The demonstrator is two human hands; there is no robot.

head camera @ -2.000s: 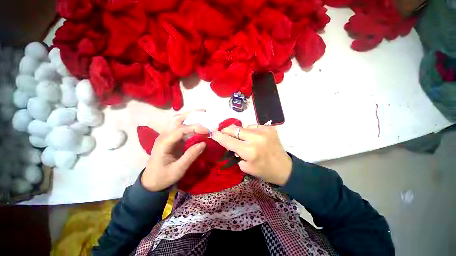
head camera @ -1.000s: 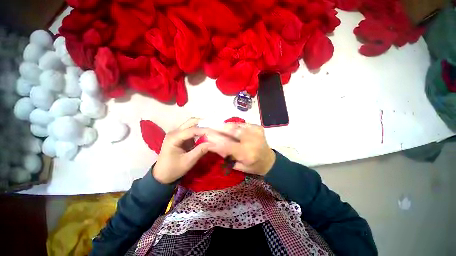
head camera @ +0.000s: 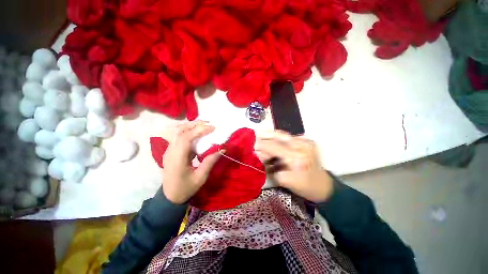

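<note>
A red plush piece (head camera: 233, 184) lies at the table edge against my apron, its left lobe sticking out beyond my left hand. My left hand (head camera: 184, 158) pinches the piece and a white pompom (head camera: 213, 140) at its upper part. A pale thread (head camera: 243, 162) runs taut from my left fingertips across the red plush to my right hand. My right hand (head camera: 294, 163) is blurred, its fingers closed on the thread, with something dark in the palm. No needle can be made out.
A heap of red plush pieces (head camera: 198, 48) covers the far side. White pompoms (head camera: 69, 126) cluster at the left, one apart. A phone (head camera: 287, 108) and a small metallic object (head camera: 256, 112) lie ahead. A green sack (head camera: 468, 69) stands right, a yellow bag (head camera: 91, 243) below left.
My right hand has moved right, away from my left fingertips, and the thread now shows stretched between them. The white pompom and more of the red piece are now uncovered.
</note>
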